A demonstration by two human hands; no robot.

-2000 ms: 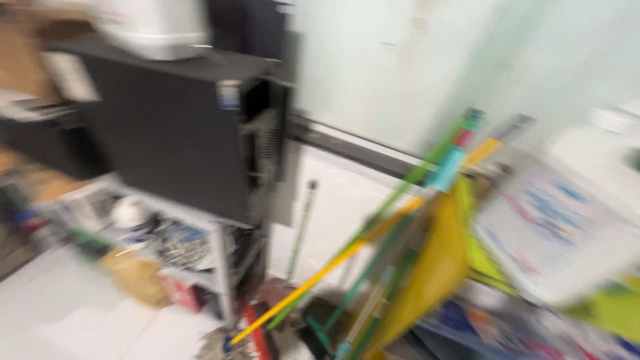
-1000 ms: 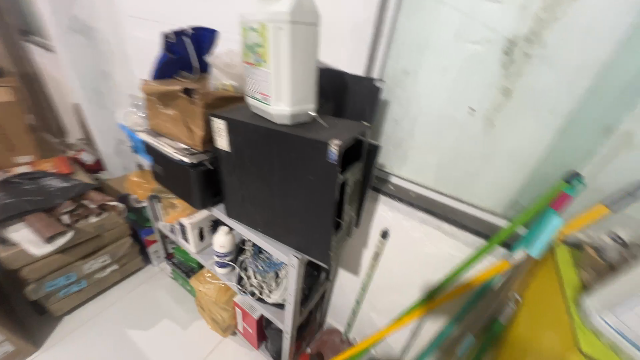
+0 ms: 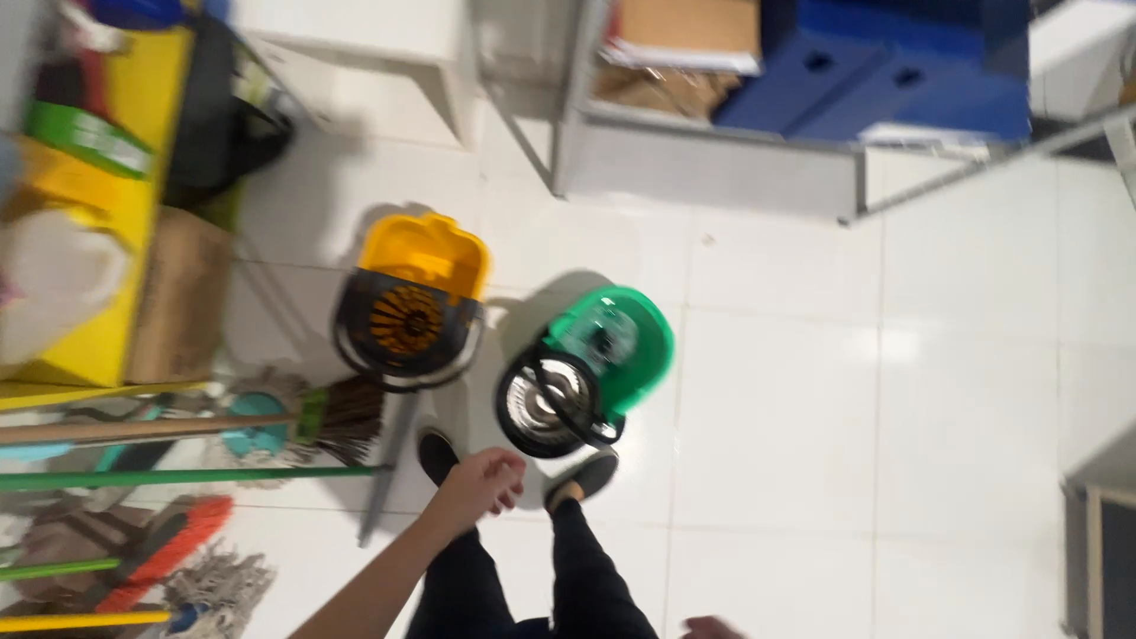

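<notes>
My left hand [image 3: 484, 486] hangs above my feet with its fingers loosely curled, and nothing shows in it. Just beyond it on the floor stands a green mop bucket [image 3: 655, 342] with a round metal spin wringer basket and a black handle; clear plastic or water shows inside, too blurred to tell. Left of that is a yellow mop bucket [image 3: 422, 248] with a black wringer [image 3: 359, 311]. Only a small part of my right hand [image 3: 713, 628] appears at the bottom edge, so its fingers and anything in it are hidden.
Left lie a broom [image 3: 342, 422], a green pole [image 3: 195, 477], a red-bristled brush [image 3: 173, 555] and string mop heads [image 3: 217, 581], below a yellow shelf [image 3: 151, 222]. A metal rack [image 3: 710, 129] holds blue file boxes [image 3: 852, 80]. My shoes [image 3: 581, 475] stand close to the green bucket.
The view has swung from the shelving and leaning poles down to the floor. Both hands, my legs and the two buckets now show; no earlier frame shows them.
</notes>
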